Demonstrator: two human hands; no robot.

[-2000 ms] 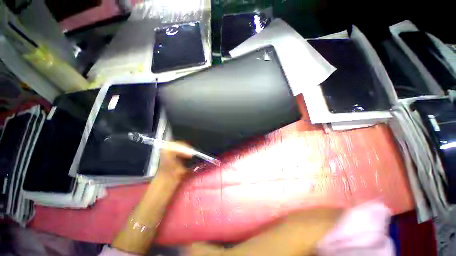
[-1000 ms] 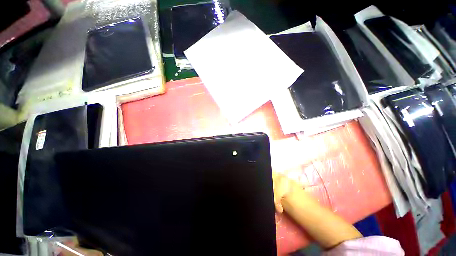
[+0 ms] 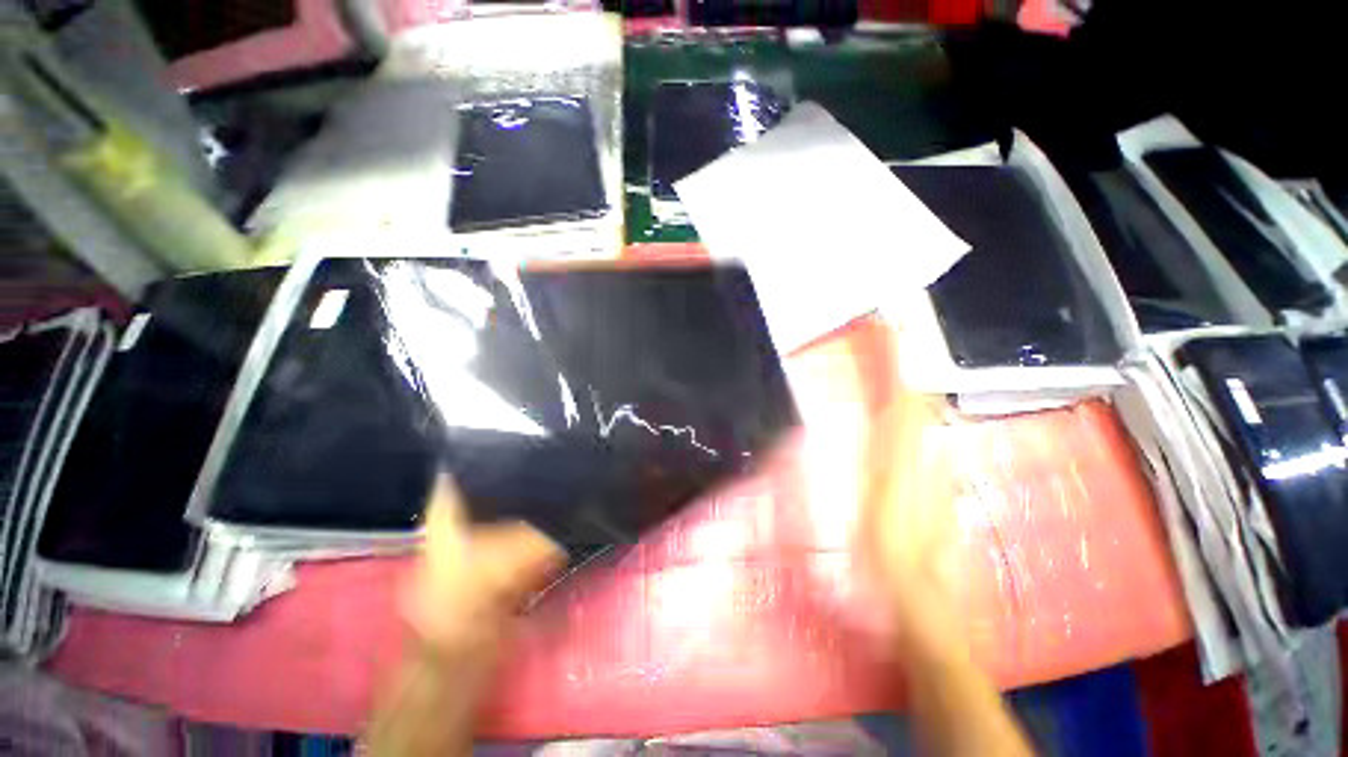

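A black tablet (image 3: 651,370) is tilted above the red-pink bench top, with clear film (image 3: 473,348) showing bright streaks over its left part and the stack beside it. My left hand (image 3: 481,569) is blurred and grips the tablet's lower left edge. My right hand (image 3: 887,473) is blurred and upright just right of the tablet; whether its fingers touch the tablet's corner cannot be told. A loose white sheet (image 3: 821,222) lies behind the tablet's right side.
Tablets interleaved with white sheets lie at the left (image 3: 325,429) and right (image 3: 1020,281). More wrapped tablets (image 3: 1271,429) stand at the far right. Smaller black devices lie on a pale carton (image 3: 528,163) and a green mat (image 3: 702,133) at the back.
The tablet has moved from close in front of me back towards the bench, and its camera dot no longer shows. Streaked film now shows over it. Both hands are now in fuller view.
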